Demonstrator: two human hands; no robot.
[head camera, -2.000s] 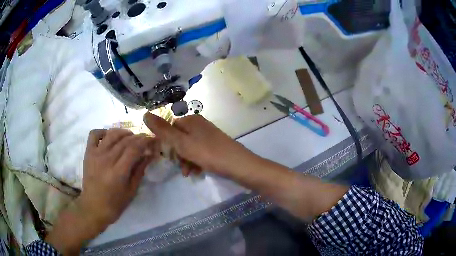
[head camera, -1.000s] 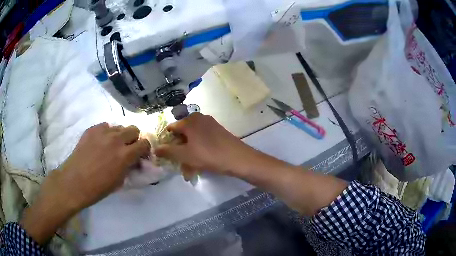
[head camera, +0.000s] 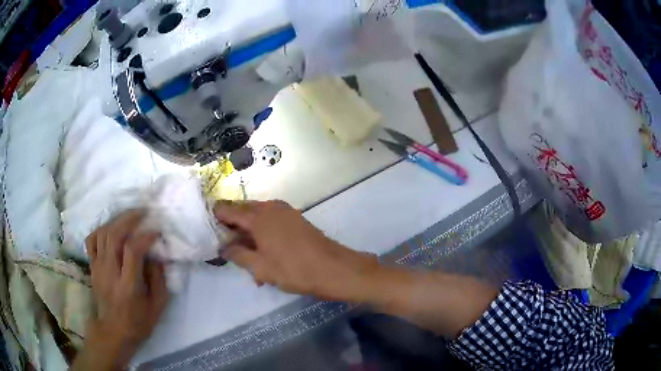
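A bulky white quilted garment covers the left of the table. Its white bunched end lies between my hands, blurred. A yellow gathered band lies just below the presser foot area of the sewing machine. My left hand holds the bunched white end from the left, fingers bent over it. My right hand pinches the right edge of the same fabric, below the yellow band. The fingertips of my right hand are partly hidden by the fabric.
Snips with pink and blue handles lie right of the needle, beside a brown strip and a pale yellow pad. A black strap crosses the table. A white plastic bag hangs at the right.
My left hand has moved down and left, and my right hand slightly down. The white bunched end now shows between them, and the yellow band is more exposed. The camera view has shifted slightly.
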